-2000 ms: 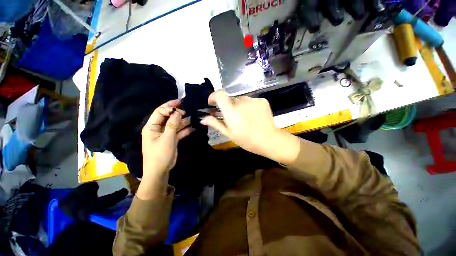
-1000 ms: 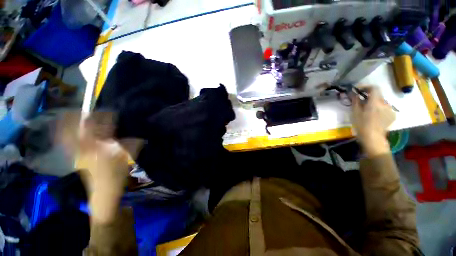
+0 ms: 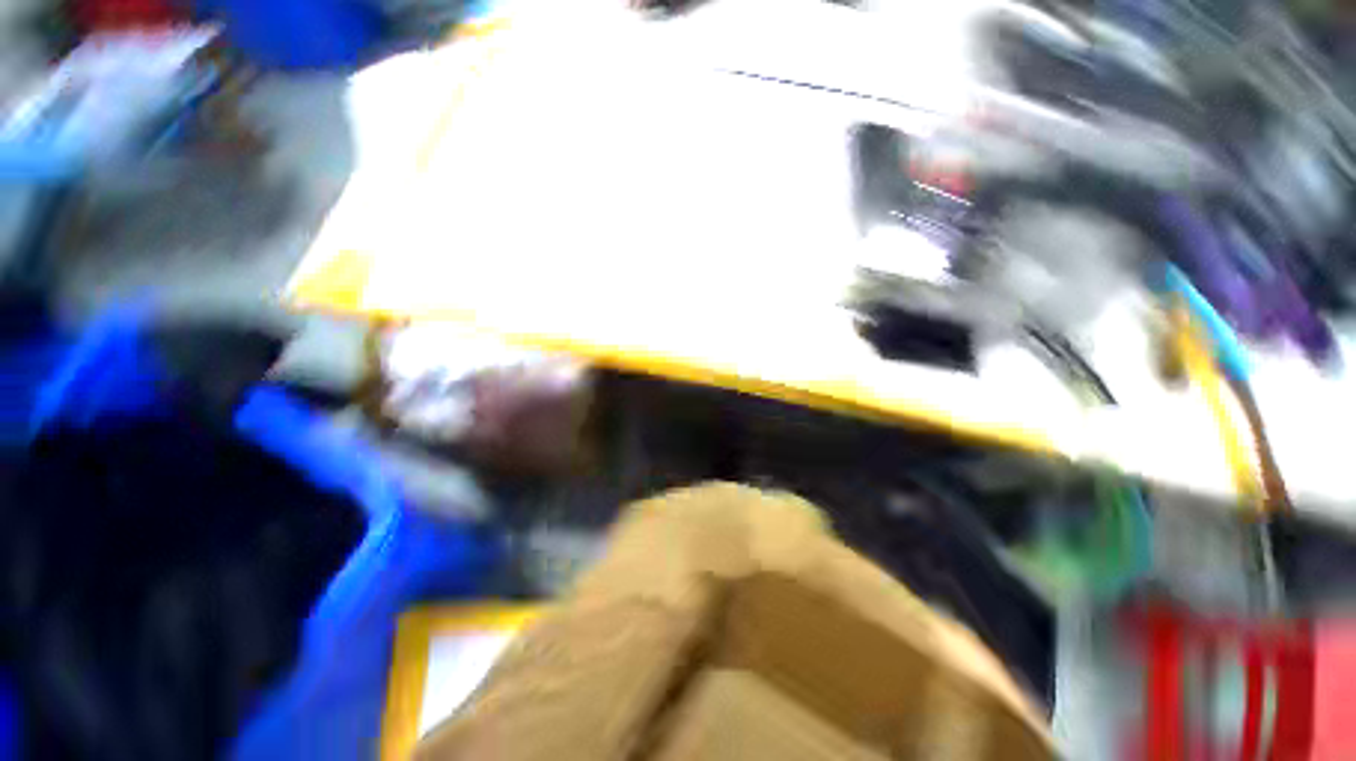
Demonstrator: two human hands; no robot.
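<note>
The frame is strongly blurred. Neither of my hands can be made out. The overlock machine (image 3: pixel 1048 245) is a grey and white smear at the upper right, with a red spot beside its needle area. The black tray (image 3: pixel 919 336) sits at the table edge below it. A thin dark streak, possibly the thread snips (image 3: pixel 1068 364), lies to its right. No black garment shows on the white sewing table (image 3: pixel 595 223). Black fabric (image 3: pixel 164 550) fills the blue bin (image 3: pixel 350 491) at the lower left.
Yellow tape (image 3: pixel 714 379) edges the table. A whitish and pinkish bundle (image 3: pixel 498 402) is under the front edge. A green basket (image 3: pixel 1093 535) and a red stool (image 3: pixel 1219 677) stand at lower right. Blurred purple and blue thread cones (image 3: pixel 1242 283) are right of the machine.
The view has swung, bringing more of the blue bin in from the left. The black garment is gone from the table. Both hands have gone from sight, the right one from beside the snips.
</note>
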